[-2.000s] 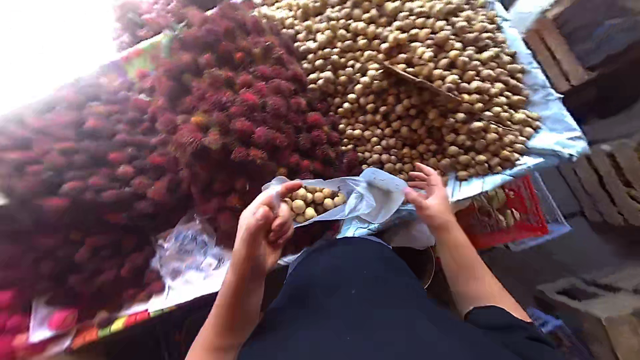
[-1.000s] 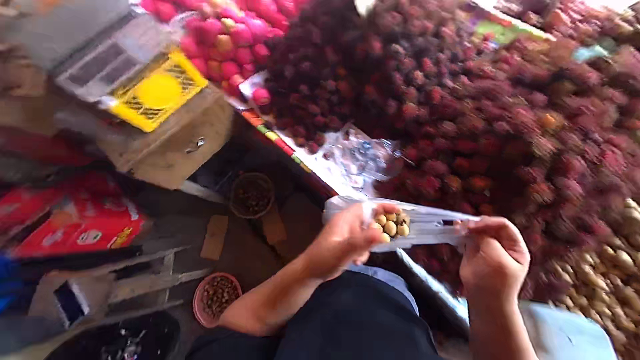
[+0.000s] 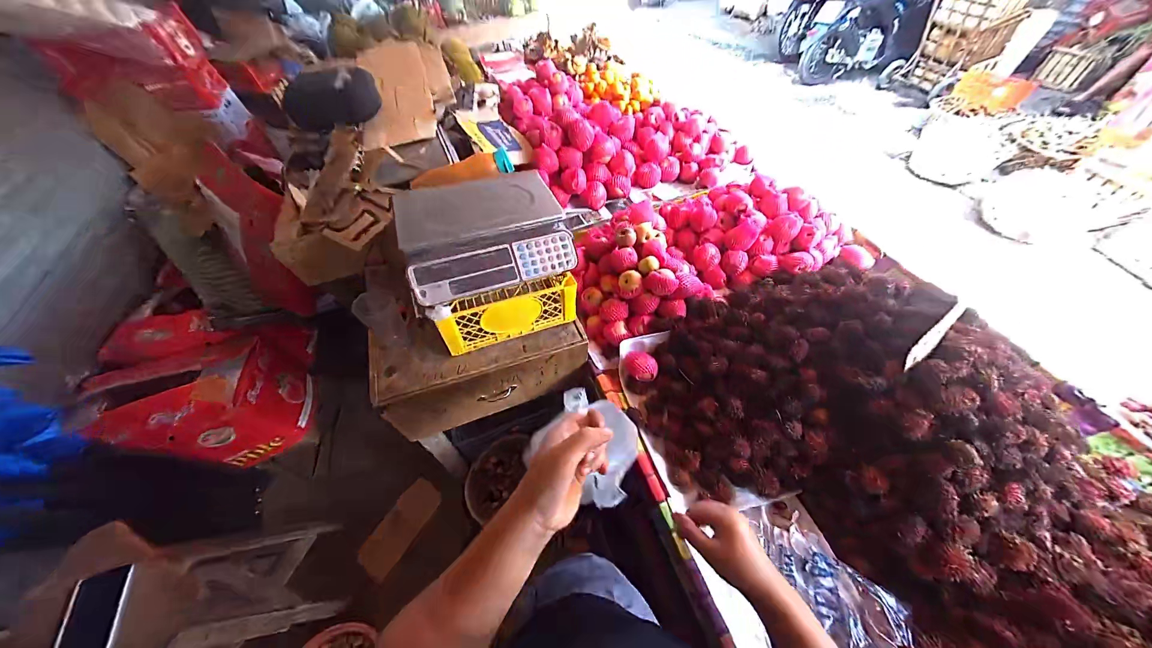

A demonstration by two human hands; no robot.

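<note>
My left hand (image 3: 562, 468) is closed on a translucent white plastic bag (image 3: 612, 450), which hangs beside and behind my fingers at the stall's edge. What lies inside the bag cannot be made out. My right hand (image 3: 720, 535), fingers slightly curled and apart, is to the right over the border of the stall and holds nothing visible. Near it are a clear plastic bag (image 3: 823, 576) and a heap of dark red rambutans (image 3: 909, 450). Ahead of my left hand, a digital weighing scale (image 3: 490, 234) rests over a yellow plastic crate (image 3: 508, 315).
A wooden box (image 3: 477, 378) with a handle supports the crate. Pink net-wrapped fruits (image 3: 702, 234) and orange fruits (image 3: 616, 85) are heaped beyond. A red carton (image 3: 216, 396) lies at left; a basket (image 3: 495, 477) is below my left hand. Motorcycles (image 3: 837, 40) stand far off.
The view has swung left to the scale. My right hand has let go of the bag it held one second ago; my left hand still has it.
</note>
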